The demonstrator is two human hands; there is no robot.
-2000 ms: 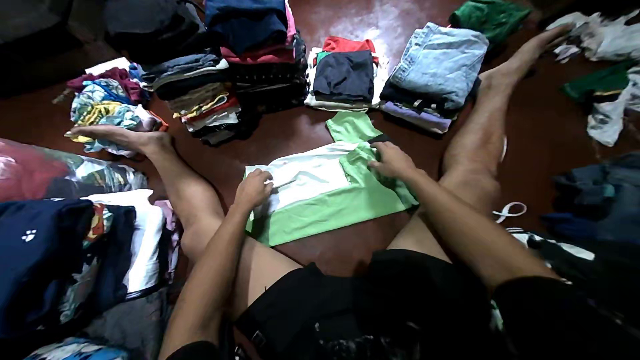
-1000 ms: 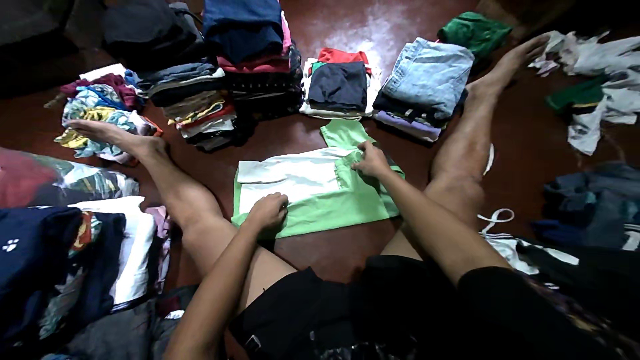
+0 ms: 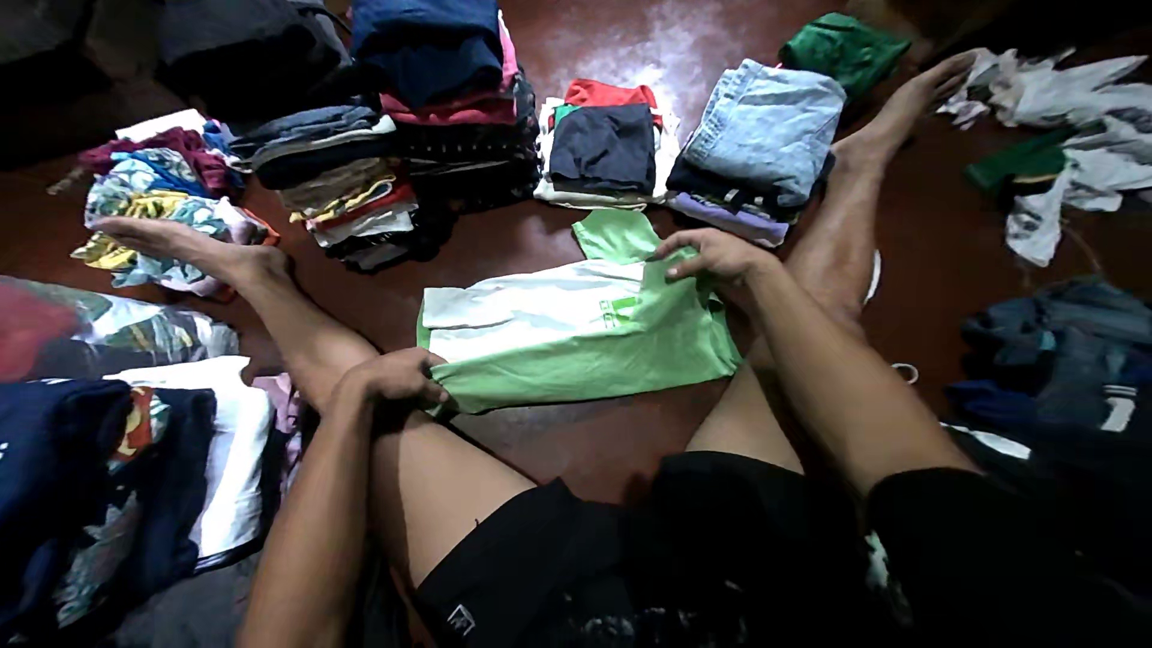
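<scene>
A green and white T-shirt (image 3: pixel 576 333), partly folded, lies on the red floor between my legs, its green sleeve (image 3: pixel 616 236) sticking out at the far side. My left hand (image 3: pixel 400 376) grips the near left corner of the shirt, thumb and fingers closed on the green cloth beside my thigh. My right hand (image 3: pixel 715 256) is at the far right part of the shirt, close to the sleeve, with thumb and forefinger pinching the green fabric. A small green print shows on the white part.
Folded clothes form stacks beyond the shirt, including one topped by dark blue cloth (image 3: pixel 427 45), one by a dark grey piece (image 3: pixel 601 148) and one by light denim (image 3: pixel 765 126). Crumpled clothes (image 3: pixel 162 198) lie far left, white cloths (image 3: pixel 1071 99) far right. More clothes (image 3: pixel 238 450) flank my left leg.
My left hand has moved left and nearer, from on top of the shirt to its near left corner. The printed part of the shirt now lies flatter and more visible.
</scene>
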